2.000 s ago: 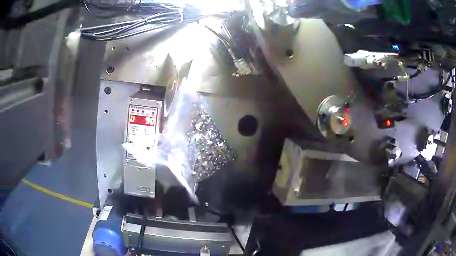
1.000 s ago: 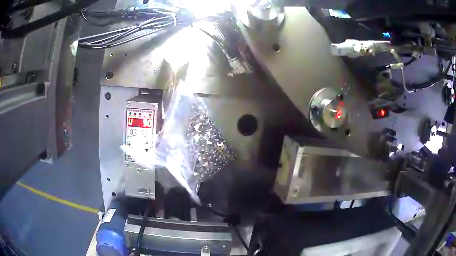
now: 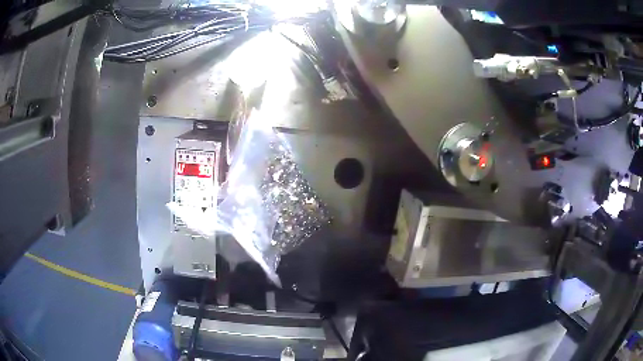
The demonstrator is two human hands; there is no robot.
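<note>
A clear plastic bag of small shiny metal parts (image 3: 292,201) lies on the metal plate (image 3: 321,151) in the middle of the view. Its loose clear end spreads left over the lower part of the feeder controller (image 3: 194,247), a small upright box with a lit red digital display. To the right stands an open metal box, the hopper (image 3: 472,247); I cannot tell what is in it. Neither my left hand nor my right hand is in the picture.
Black cables (image 3: 183,39) run at the top left. A round metal hub (image 3: 467,155) with a red light spot sits at the right, beside fittings and air lines. A blue round cap (image 3: 154,340) and a metal rail (image 3: 247,331) are at the bottom. Blue floor with a yellow line (image 3: 81,273) shows left.
The view has shifted slightly. The bag, the controller and the hopper have not visibly moved relative to one another.
</note>
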